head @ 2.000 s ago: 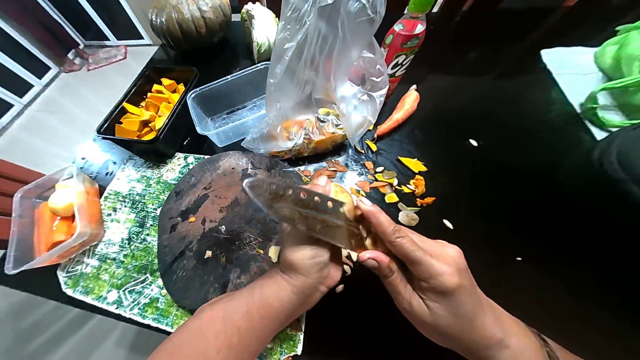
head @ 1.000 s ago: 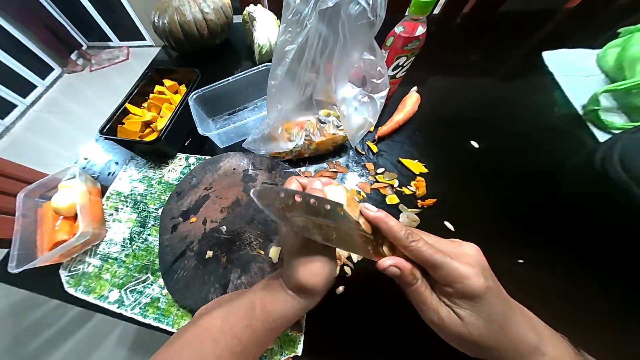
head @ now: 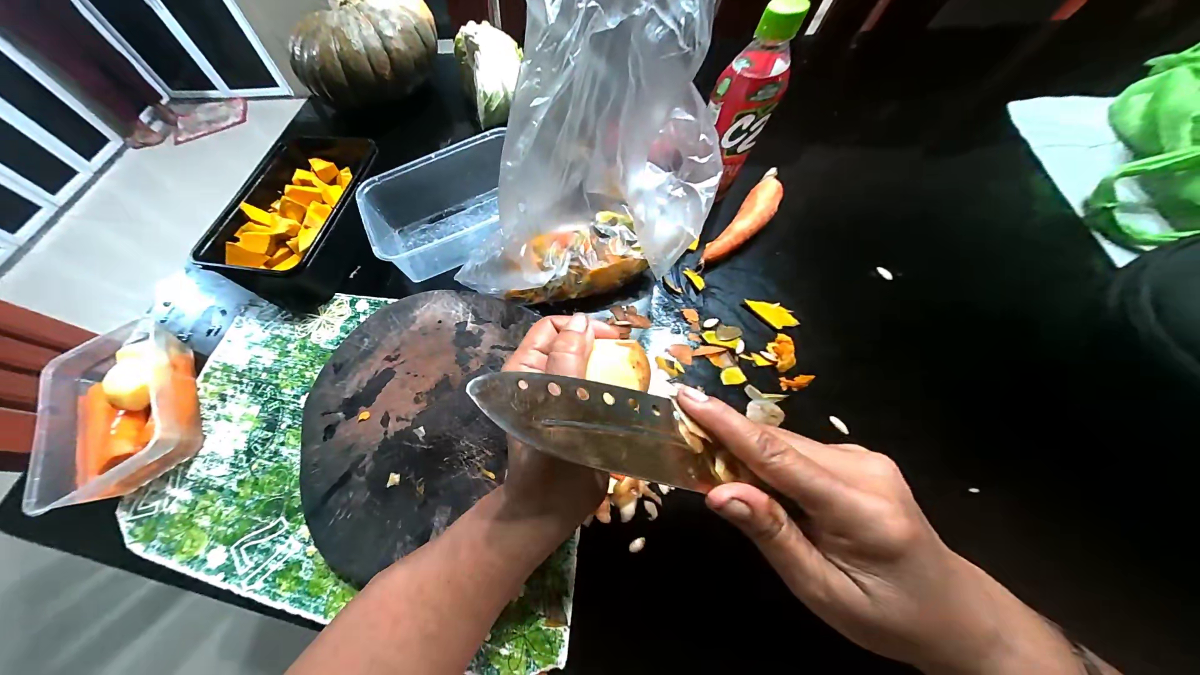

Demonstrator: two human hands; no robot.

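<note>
My left hand [head: 553, 459] holds a partly peeled potato [head: 619, 364], its fingers wrapped behind it. In my right hand [head: 825, 506] is a kitchen knife [head: 591, 422] with a row of holes along its blade; the blade lies across the front of the potato and points left. Bits of peel cling to the blade near the handle. Both hands are over the right edge of a round, dark, worn chopping board [head: 403, 450]. Below the knife, peelings [head: 630, 497] lie on the black table. The blade hides part of the potato and of my left palm.
A green patterned mat [head: 244, 450] lies under the board. Around stand a tub of carrots and a potato [head: 117, 422], a black tray of cut squash [head: 281, 216], an empty plastic tub [head: 431, 206], a clear bag of scraps [head: 600, 187], a bottle [head: 755, 94], a carrot [head: 745, 220] and a whole squash [head: 364, 47].
The knife has shifted a little against the potato, and the potato shows more clearly above the blade. Both hands keep their holds.
</note>
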